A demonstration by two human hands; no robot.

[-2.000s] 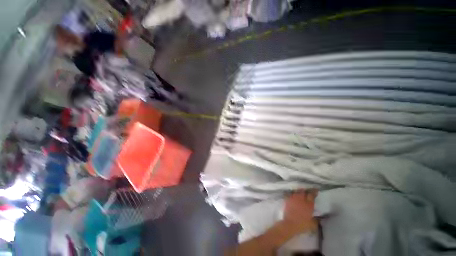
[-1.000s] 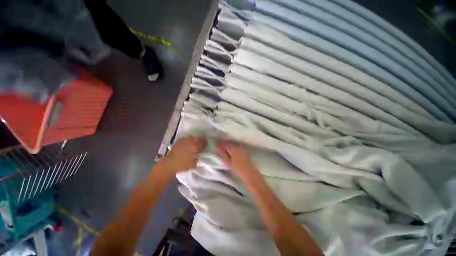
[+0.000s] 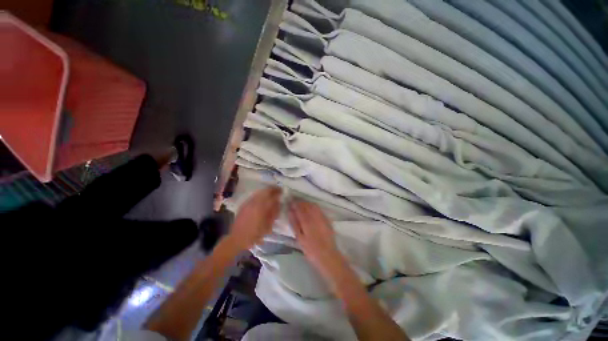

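Observation:
A large pale curtain panel (image 3: 427, 233) lies over the rack. Its upper part forms long parallel folds (image 3: 400, 73), bluish-grey at the far side. Pinched heading ends (image 3: 287, 100) line up beside the rack end rail (image 3: 250, 93). The lower part is loose and crumpled. My left hand (image 3: 257, 216) and my right hand (image 3: 310, 226) are bare and close together at the curtain's heading edge, near the rail's lower end. Both pinch the cloth between their fingertips. The exact grip is slightly blurred.
An orange-red basket (image 3: 100, 100) stands on the dark floor (image 3: 207, 60) at the left. A person's dark-clothed legs (image 3: 100, 246) and shoes are at the left, close to the rack. Dark metal parts (image 3: 230, 300) show below the cloth.
The person's legs have come in at the left, near the rack. My hands stay at the heading edge, and another gathered fold now shows just above them. The view has shifted closer.

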